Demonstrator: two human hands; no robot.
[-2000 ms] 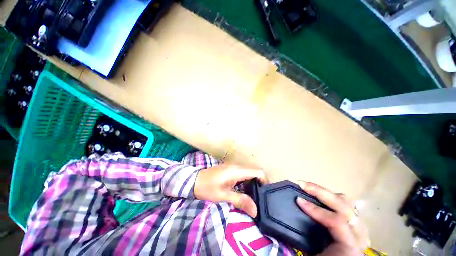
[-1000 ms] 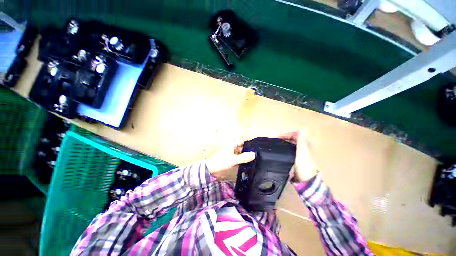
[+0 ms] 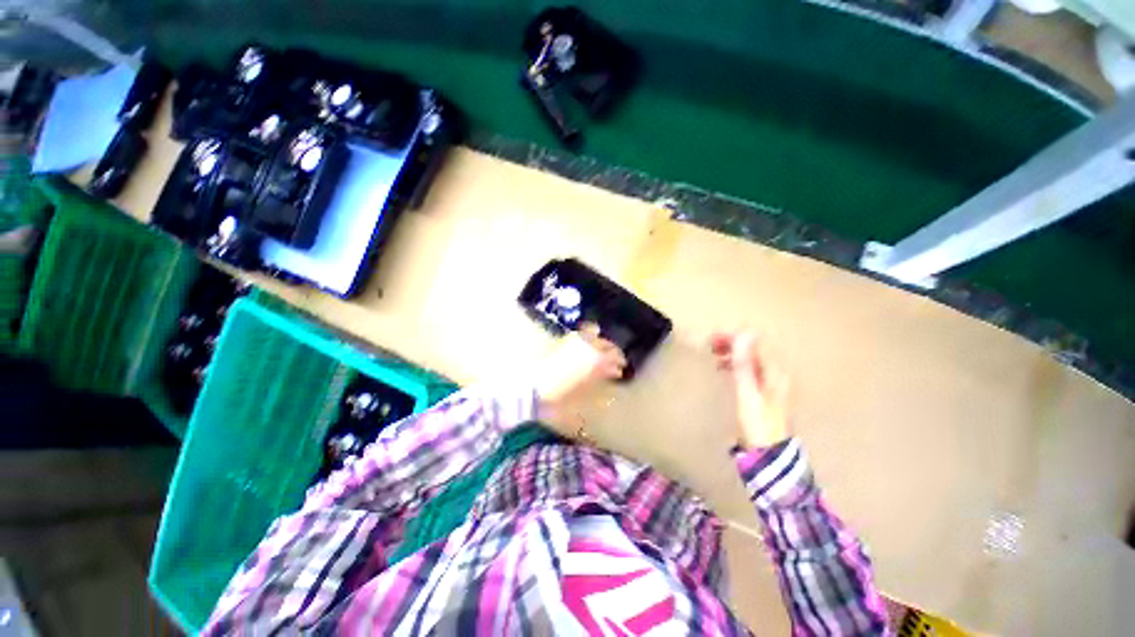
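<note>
A black housing (image 3: 610, 311) lies on the tan cardboard bench (image 3: 871, 386) in front of me, with a silver-white disc (image 3: 568, 299) showing near its left end. My left hand (image 3: 575, 363) is at the near edge of the housing, its fingertips at the edge; whether it grips the housing is unclear. My right hand (image 3: 754, 383) is apart from the housing, to its right, above the bench, with fingers apart and nothing in it.
Stacked black units (image 3: 293, 187) with silver discs sit on a pale blue sheet (image 3: 352, 224) at the left. A green crate (image 3: 205, 460) holding black units stands left of me. Beyond lies the green belt (image 3: 747, 137) with a black unit (image 3: 583, 69). A white metal support (image 3: 996, 205) rises at the right.
The black unit held in both hands a second ago is gone from them. A black housing now lies on the bench by my left hand. My right hand has opened and is empty.
</note>
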